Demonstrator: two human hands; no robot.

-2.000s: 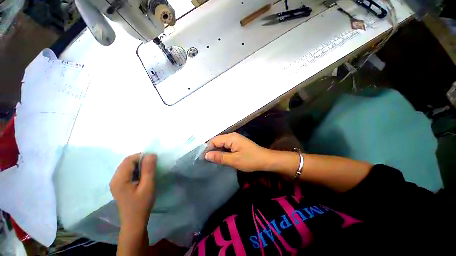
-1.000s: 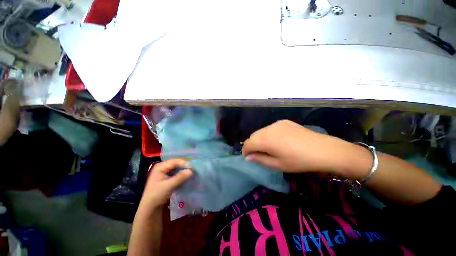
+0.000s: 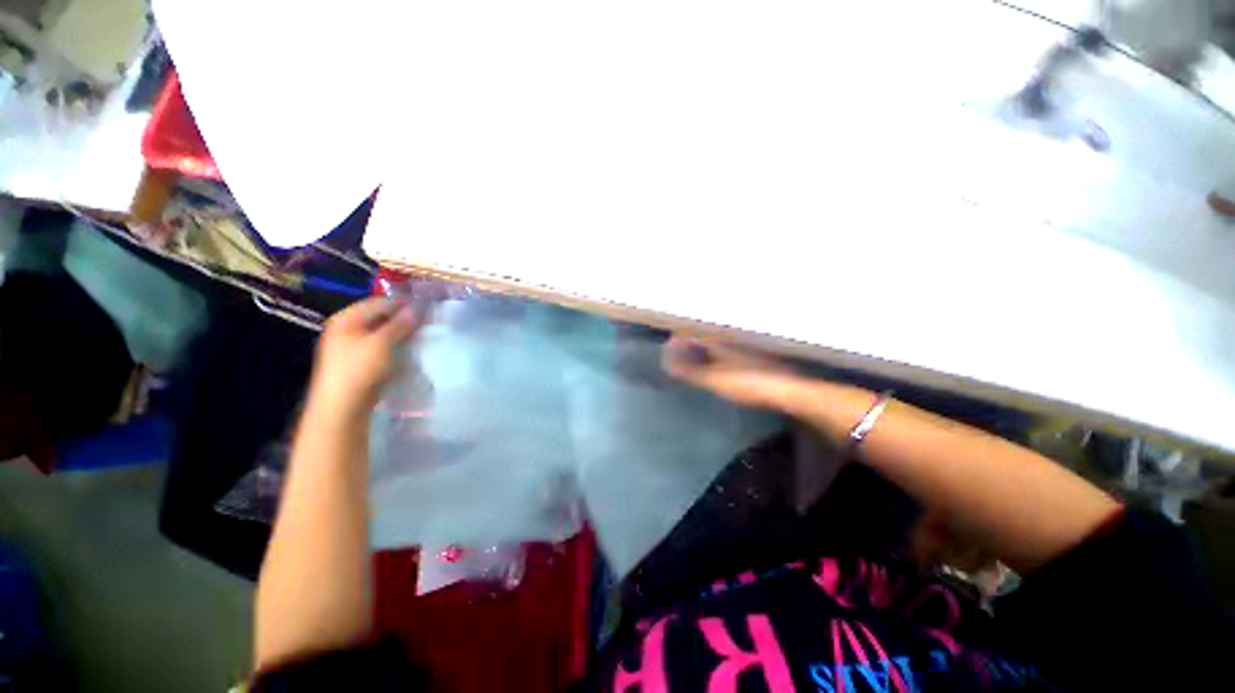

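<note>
A thin pale blue fabric piece (image 3: 501, 420) hangs below the front edge of the white table, above a red bin and clear plastic. My left hand (image 3: 369, 336) is at its upper left corner, with fingers closed on the edge. My right hand (image 3: 718, 368) is blurred at the fabric's upper right, just under the table edge; whether its fingers hold the fabric cannot be told. The needle area of the sewing machine (image 3: 1063, 81) shows blurred at the upper right.
The white table (image 3: 677, 176) spans the top, its front edge running down to the right. The white paper sheet (image 3: 271, 176) overhangs at the left. A red bin (image 3: 474, 623) stands below the fabric, another red bin (image 3: 183, 133) at the upper left. Another person's dark head shows far left.
The view has swung left and down from the machine. The fabric has gone from the table top to below its edge and is now spread wider. My hands have moved apart.
</note>
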